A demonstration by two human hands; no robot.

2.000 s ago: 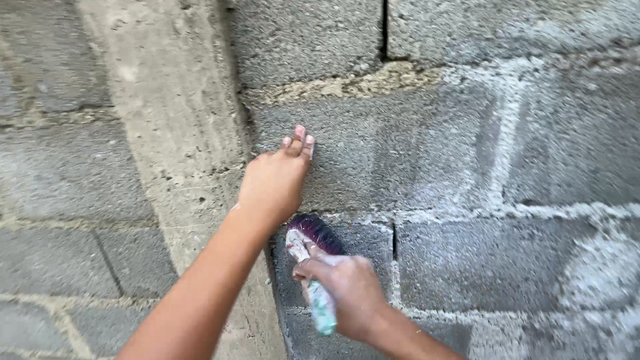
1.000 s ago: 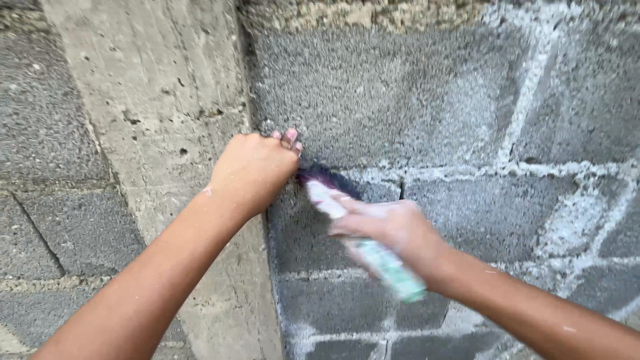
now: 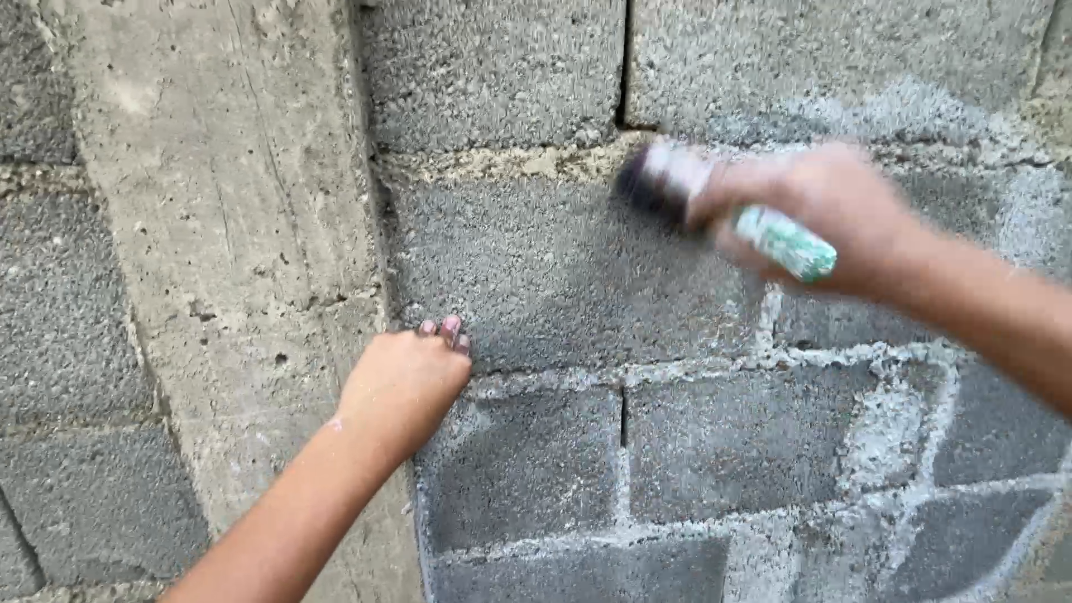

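Note:
My right hand (image 3: 804, 209), blurred, is closed around a brush (image 3: 785, 243) with a white-and-green handle. Its dark bristles are against the concrete block wall (image 3: 536, 260), just below a mortar joint. Lower and to the left, my left hand (image 3: 410, 377) rests at the edge of the concrete column (image 3: 243, 209), fingers curled toward the blocks. Whether those fingers grip the column's edge cannot be seen. Whitish residue marks the mortar lines and some block faces on the right.
The column stands proud of the blocks and runs down the left side, with more block wall (image 3: 67, 310) beyond it. A narrow dark gap (image 3: 622, 67) separates two upper blocks.
My right hand has moved the brush up and to the right, away from my left hand, where it was in both earlier frames. My left hand stays by the column edge.

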